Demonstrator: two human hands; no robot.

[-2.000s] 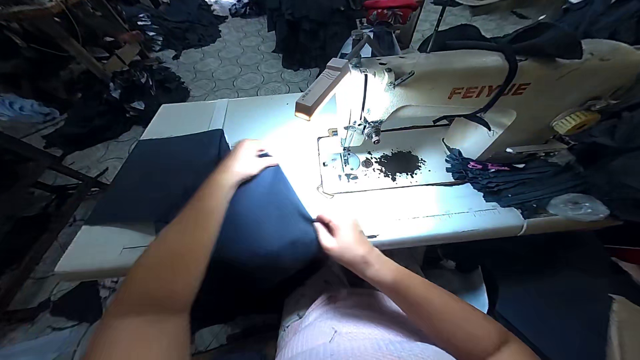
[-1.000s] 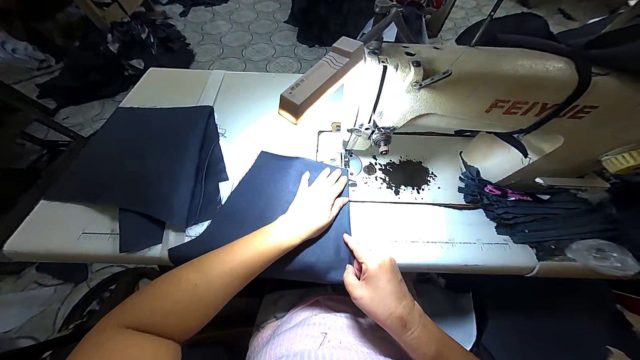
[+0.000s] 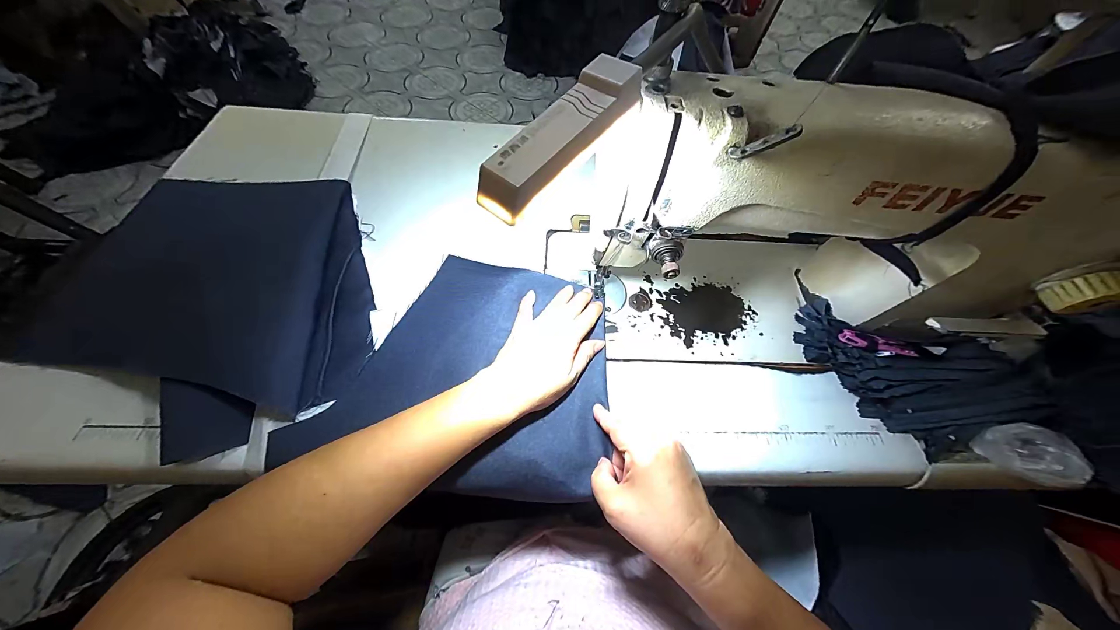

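Observation:
A navy fabric piece [image 3: 420, 350] lies under the needle area of a Feiyue sewing machine [image 3: 840, 175], its right edge in line with the presser foot [image 3: 599, 284]. My left hand [image 3: 547, 350] rests flat on the fabric, fingers spread, the fingertips just below the foot. Lower down, my right hand [image 3: 652, 486] pinches the fabric's right edge between thumb and forefinger near the table's front. A second piece of folded navy fabric [image 3: 201, 280] lies to the left, with a seam and frayed threads along its right side.
A lamp [image 3: 560, 136] shines on the needle area from above. Right of it, dark specks surround a worn patch [image 3: 704, 311] on the machine bed. Gathered dark fabric strips [image 3: 936, 376] and a clear plastic item [image 3: 1032, 453] lie at the right. Dark cloth heaps [image 3: 96, 96] lie on the floor.
Since two seconds ago, the fabric and both my hands have moved right, up to the needle area. My left hand has gone from the fabric's upper edge to lying flat beside the foot.

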